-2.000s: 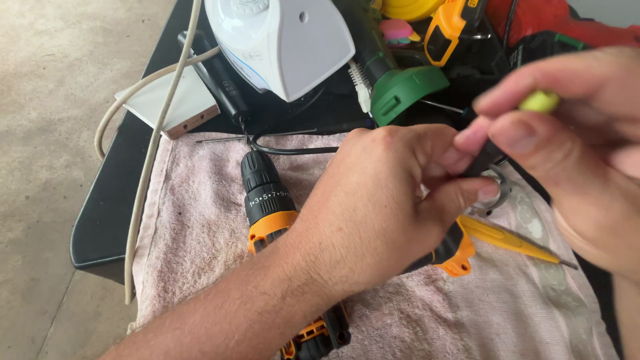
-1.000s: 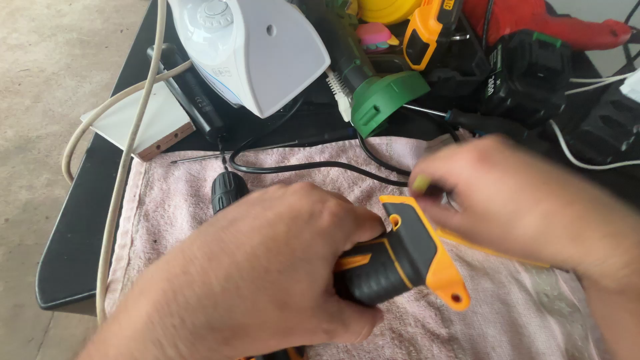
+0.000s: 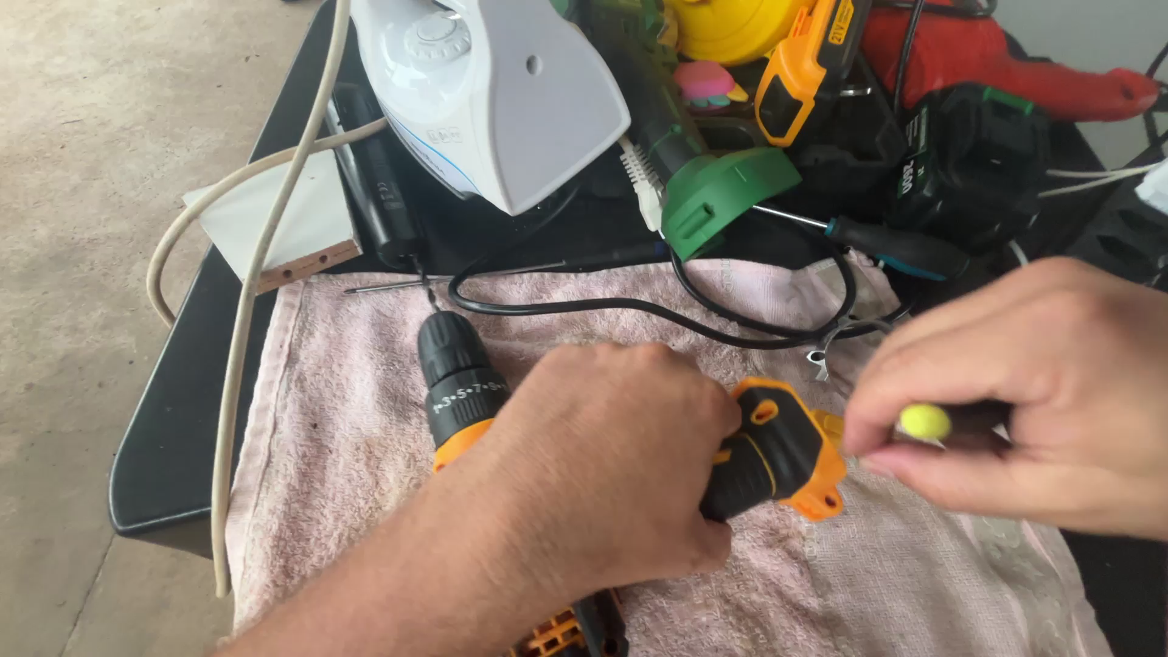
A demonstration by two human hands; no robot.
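My left hand (image 3: 602, 456) grips the handle of an orange and black cordless drill (image 3: 461, 379), which lies on a pink towel (image 3: 365, 365). The drill's chuck holds a bit and points away from me; the handle's orange-edged base (image 3: 789, 447) sticks out to the right of my fingers. Just right of that base, my right hand (image 3: 1022, 392) is closed around a slim dark tool with a yellow end (image 3: 924, 422); most of it is hidden in the fingers. A small metal piece (image 3: 818, 360) lies on the towel near my right fingertips.
A white iron (image 3: 547, 100), its pale cord hanging over the table's left edge, stands behind the towel. Near it are a green tool (image 3: 721, 196), a screwdriver (image 3: 899, 251), a black battery (image 3: 967, 155), an orange battery (image 3: 803, 73) and a red tool (image 3: 1022, 78). A black cable (image 3: 584, 306) crosses the towel.
Two seconds ago both hands were together at the right of the drill. My left hand now grips the drill handle, and my right hand has drawn apart to the right, still with the yellow-ended tool.
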